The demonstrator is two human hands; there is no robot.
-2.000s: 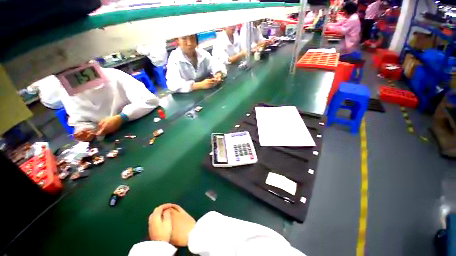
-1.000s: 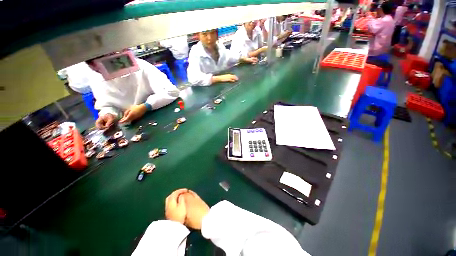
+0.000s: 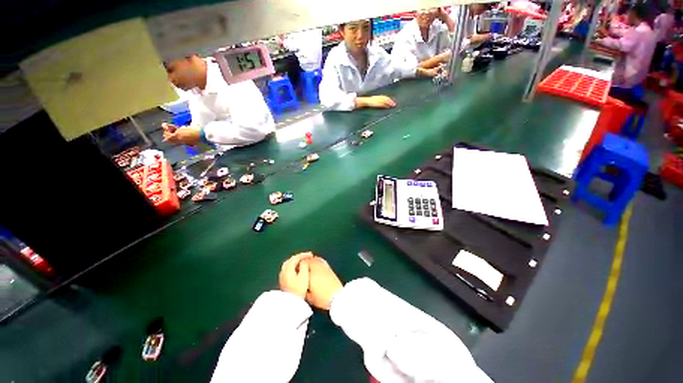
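My left hand (image 3: 295, 274) and my right hand (image 3: 323, 283) are folded together over the green bench, fingers closed, with nothing visible in them. Two small watch inner assemblies, an upper one (image 3: 281, 197) and a lower one (image 3: 265, 219), lie beyond my hands to the left. Two more lie near the lower left edge, one (image 3: 153, 345) closer to me and one (image 3: 96, 371) partly cut off. A small clear or silver strip (image 3: 365, 257) lies just right of my hands.
A black board (image 3: 479, 238) at right holds a calculator (image 3: 410, 202), a white sheet (image 3: 497, 184), a slip (image 3: 478, 269) and a pen (image 3: 473, 287). A heap of units lies by a red tray (image 3: 156, 184). People in white sit across the bench. A blue stool (image 3: 615, 166) stands right.
The view has turned left, so the bench and objects appear further right and two assemblies show at lower left. My hands stay folded. The person at far left has turned sideways.
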